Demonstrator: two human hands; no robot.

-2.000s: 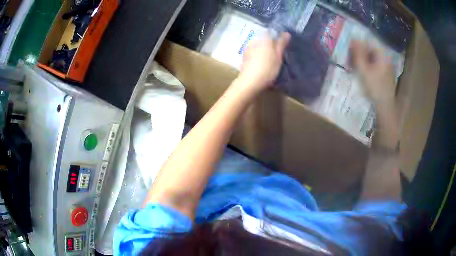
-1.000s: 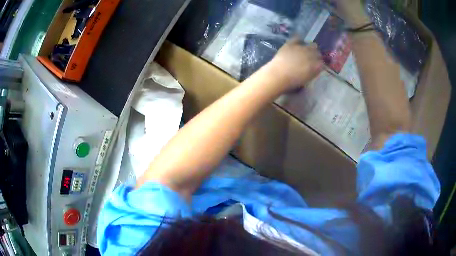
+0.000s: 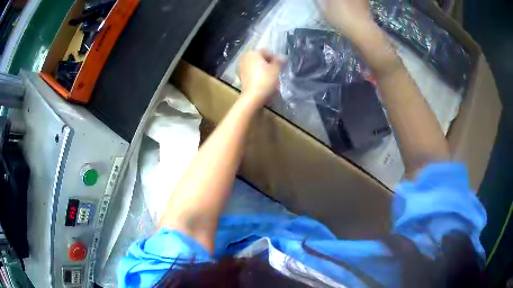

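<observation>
A dark housing shell lies bare in the large open carton. Another dark housing lies above it under a crumpled clear plastic bag. My left hand is over the carton's near left edge, its fingers curled beside the clear plastic. Whether it grips the plastic is unclear. My right hand is at the top edge of the picture, blurred and partly cut off, beyond the housings. Its fingertips and anything in them cannot be made out.
The machine front at left has a green button, a red-digit display and a red button. An orange tray of small black parts stands at the upper left beside a black mat. White wrapping hangs between machine and carton.
The bare dark housing now shows on the carton's contents, with clear plastic spread beside it. My left hand has moved left, away from the carton's middle. My right hand has moved left along the top.
</observation>
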